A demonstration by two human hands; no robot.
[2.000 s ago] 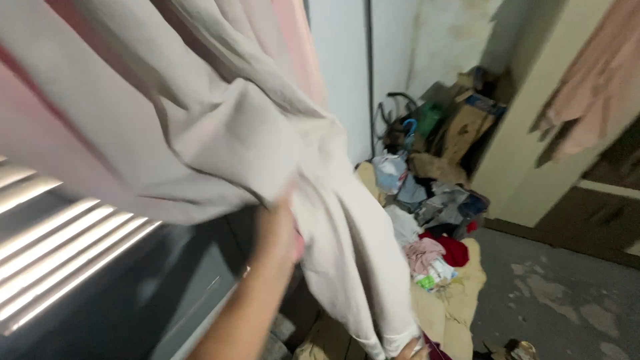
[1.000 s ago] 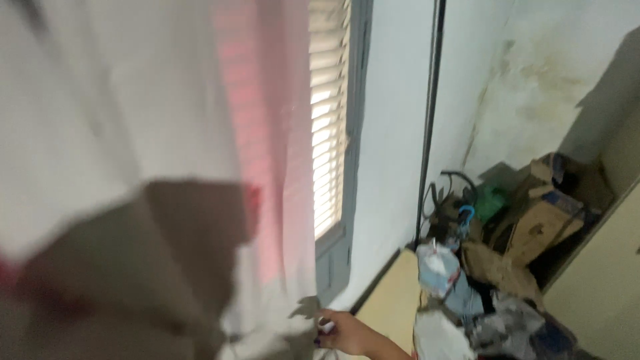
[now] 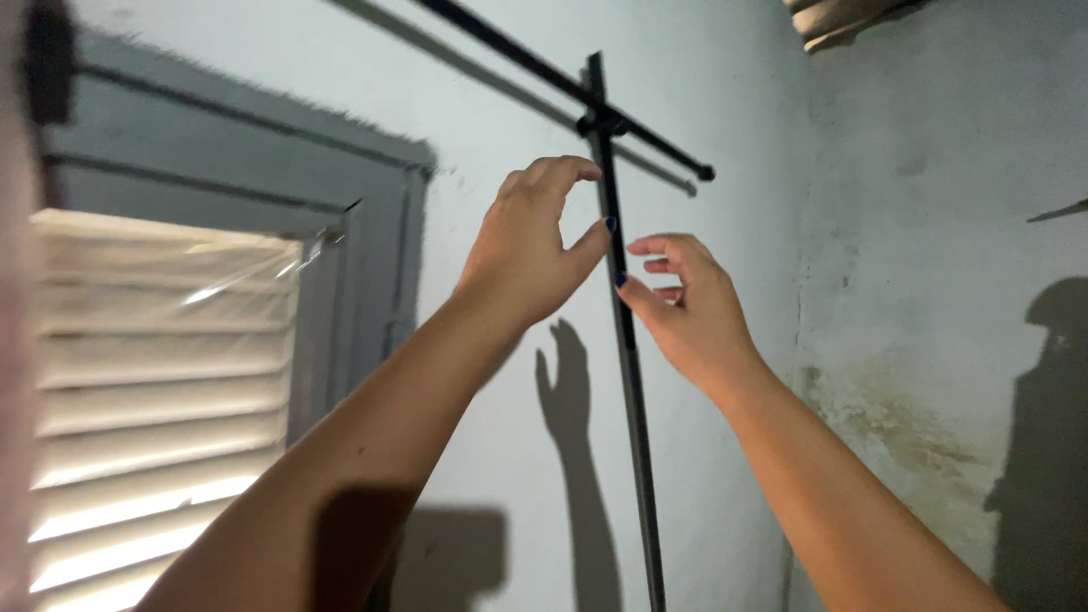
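Note:
Both hands are raised at a black upright metal pole. My left hand is at the pole's left side, fingers curved and apart, its thumb tip close to the pole. Lower and to the right, my right hand has its fingers spread, with the thumb tip next to the pole. Neither hand holds anything; whether a fingertip touches the pole cannot be told. Above them a black horizontal rod crosses the pole at a bracket and ends in a knob.
A grey window frame with slatted shutters is at left. Blurred fabric runs along the left edge. A stained wall meets the white wall at right, and corrugated roofing shows above.
The view has swung up from the floor pile to the rod. The pale curtain that filled the left side is mostly out of view. Both hands are now raised by the pole.

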